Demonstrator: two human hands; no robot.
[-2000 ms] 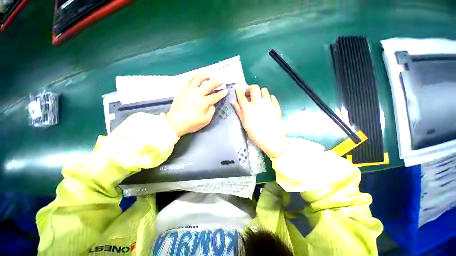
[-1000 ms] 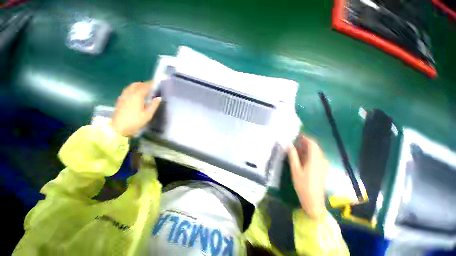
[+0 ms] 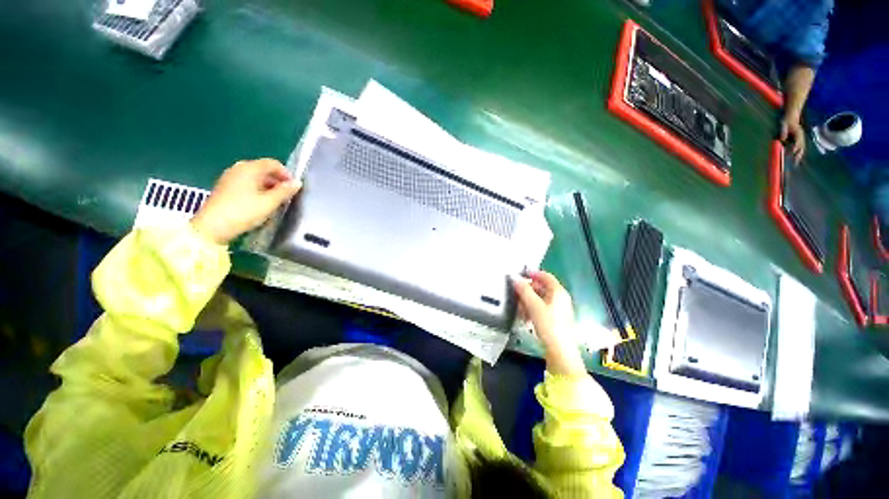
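Observation:
A grey laptop bottom cover [image 3: 409,229] lies tilted over white foam sheets [image 3: 429,127] in front of me. It shows a perforated vent, a long black rubber foot strip [image 3: 439,172] beside the vent, and two small black rubber feet near its front corners. My left hand [image 3: 248,198] grips the cover's left edge between thumb and fingers. My right hand [image 3: 544,310] grips its right edge near the front corner. My fingertips partly hide both edges.
A white release sheet with black bars [image 3: 173,200] lies at left, a bagged pack [image 3: 148,21] upper left. Long rubber strips [image 3: 640,283] lie at right, beside another cover [image 3: 722,329] on foam. Red-framed trays [image 3: 673,102] and another person's hand [image 3: 792,134] are across the bench.
My hands have gone from the vent's right end to the cover's two side edges. The view has swung right, bringing the red trays and another person in. The release sheet now shows clearly.

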